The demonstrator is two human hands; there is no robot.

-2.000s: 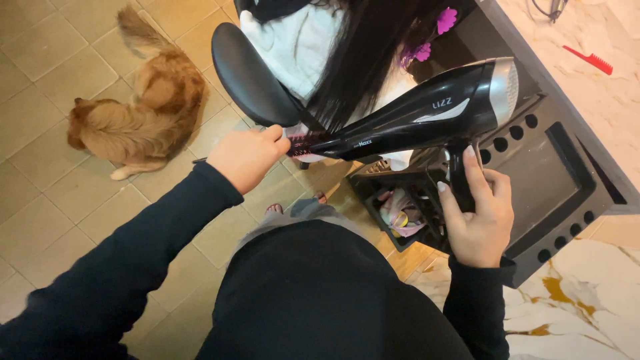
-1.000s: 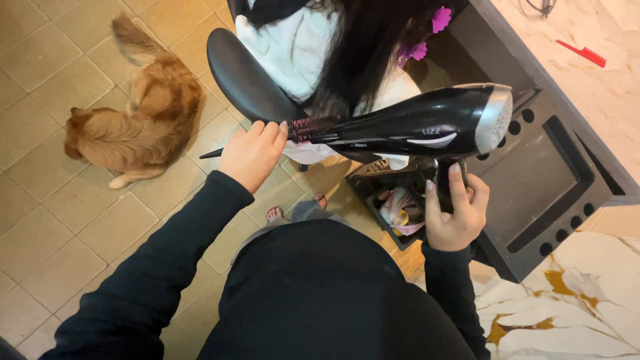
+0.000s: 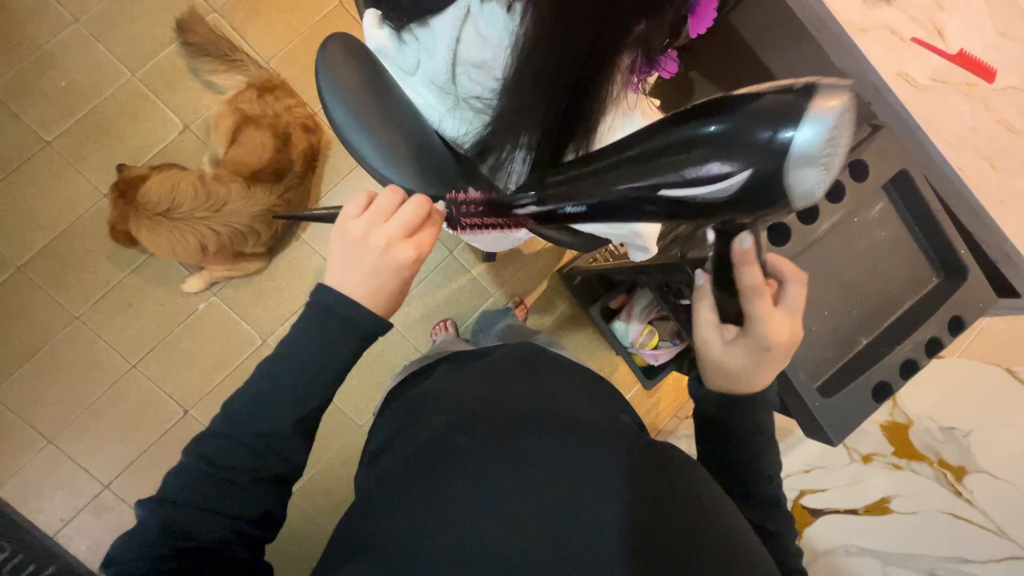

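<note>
My left hand [image 3: 384, 248] grips a round hairbrush [image 3: 484, 213] with pinkish-red bristles; its thin black tail points left past my fingers. Long dark hair [image 3: 552, 88] of a seated person hangs down to the brush, over a white towel [image 3: 452, 72]. In my right hand [image 3: 752, 316] is the handle of a black hair dryer [image 3: 680, 160] with a silver rear grille. Its nozzle points left, right beside the bristles. Whether nozzle and brush touch I cannot tell.
A black chair back [image 3: 380, 112] stands behind the person. On the tiled floor at left lies a reddish-brown dog [image 3: 224, 184]. At right are a dark trolley tray [image 3: 864, 272] with round holes, a bin of small items [image 3: 648, 328] and a red comb [image 3: 956, 58] on a marble-look surface.
Two seconds ago the nozzle covered most of the bristles close to my left hand; now more bristles show. The brush's tail now shows left of my hand. Both hands still hold their tools.
</note>
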